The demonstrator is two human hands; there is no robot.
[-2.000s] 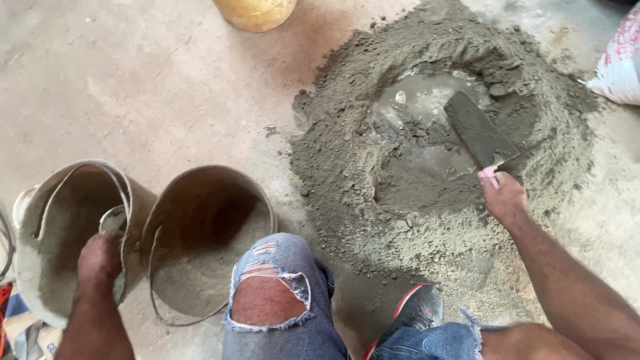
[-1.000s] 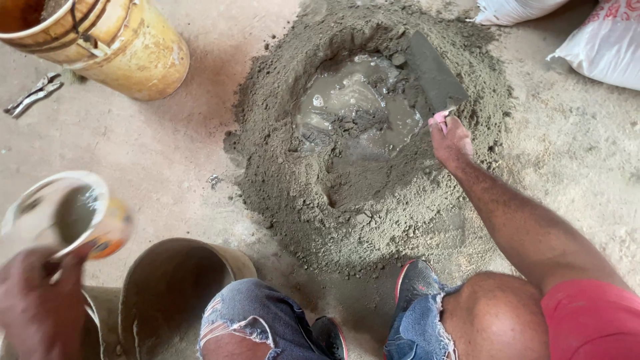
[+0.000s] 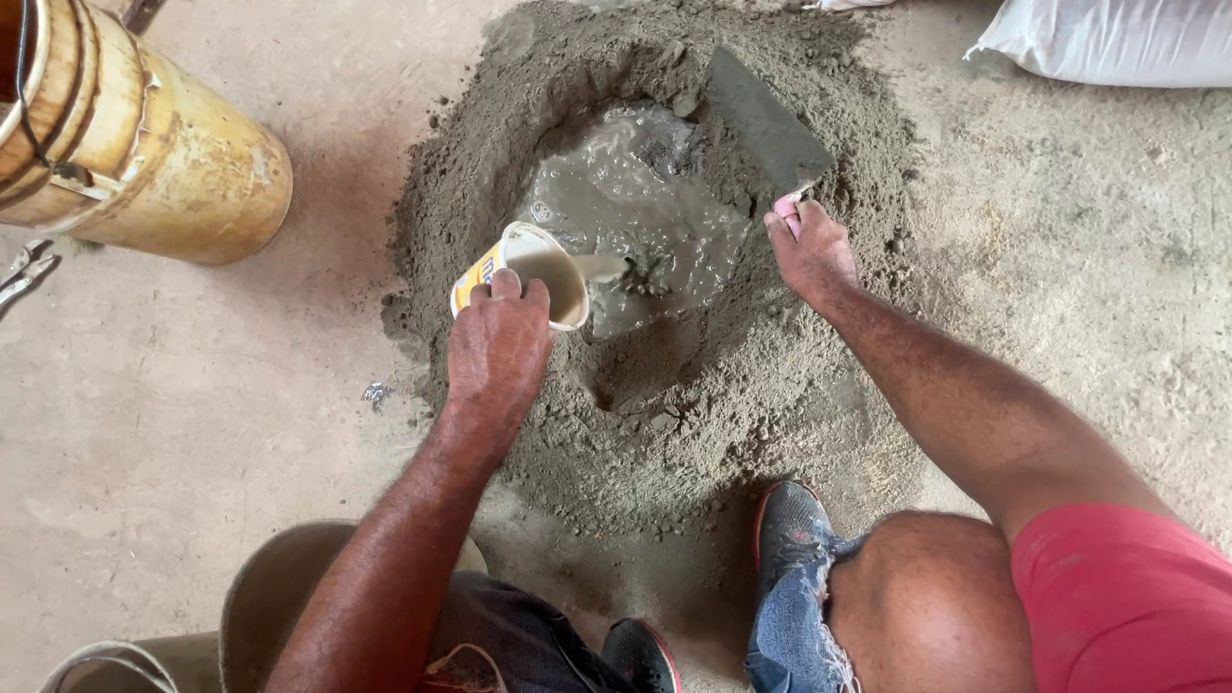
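My left hand [image 3: 499,337] grips a plastic tub [image 3: 474,279] by its side and tilts it to the right. Cloudy water [image 3: 602,268] runs from its rim into the grey puddle [image 3: 635,207] in the hollow of a ring-shaped heap of grey cement mix [image 3: 751,385]. The pink handle of a trowel [image 3: 770,120] is in my right hand [image 3: 816,248]; its mortar-coated blade lies over the heap's upper right inner slope.
A stained yellow bucket [image 3: 212,173] is at the upper left, with pliers [image 3: 24,271] below it. Two buckets, one grey [image 3: 279,577], are at the lower left. A white sack [image 3: 1126,43] lies at the upper right. My shoe [image 3: 794,525] is close to the heap's lower edge.
My left hand was inside a bucket, then came out with the tub, and has moved right to the heap, where water now pours. My right hand has kept hold of the trowel.
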